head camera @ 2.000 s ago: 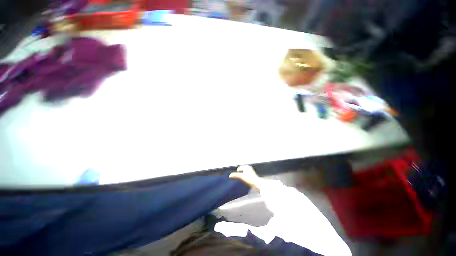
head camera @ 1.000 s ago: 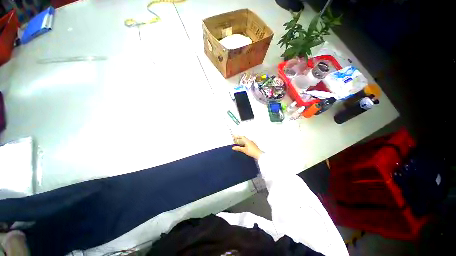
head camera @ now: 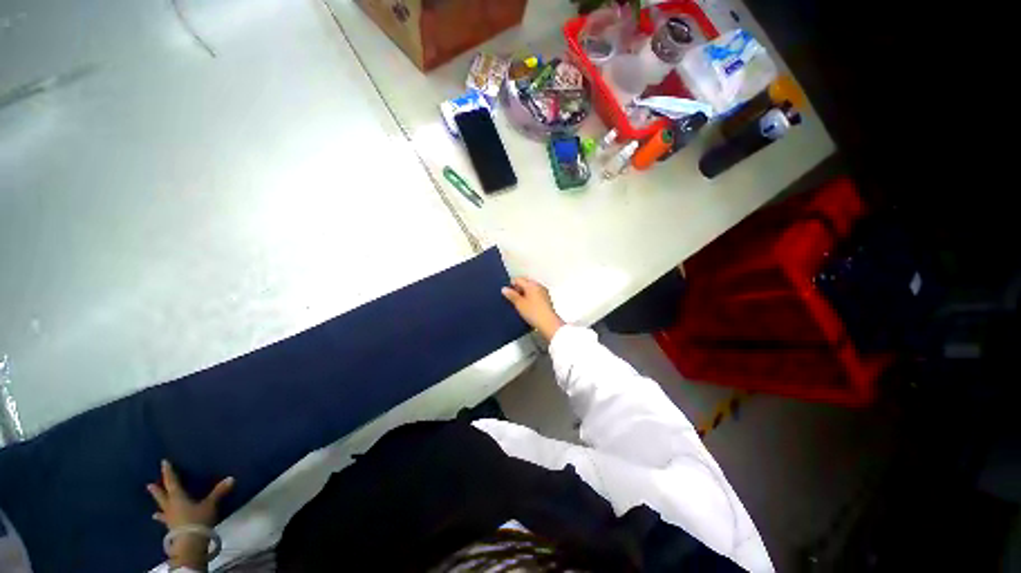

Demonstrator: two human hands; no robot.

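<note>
Dark navy trousers (head camera: 325, 375) lie as a long flat strip along the near edge of the white table, from the lower left to the centre. My left hand (head camera: 188, 506) rests on the cloth at the lower left with its fingers spread; a pale bracelet is on the wrist. My right hand (head camera: 533, 303) is at the right end of the strip, with its fingers closed at the cloth's edge. The far left end of the trousers is cut off by the picture's edge.
On the table (head camera: 258, 213) at the right are a black smartphone (head camera: 487, 150), green snips (head camera: 462, 187), a round tub of small items (head camera: 546, 96), a red basket (head camera: 605, 78), dark bottles and a cardboard box (head camera: 448, 28). A red crate (head camera: 750, 325) stands beyond the table's right edge.
The view has shifted, so the box and small items sit higher. My left hand has come further into view, with fingers spread on the cloth. The trousers lie flatter, with my right hand at their end.
</note>
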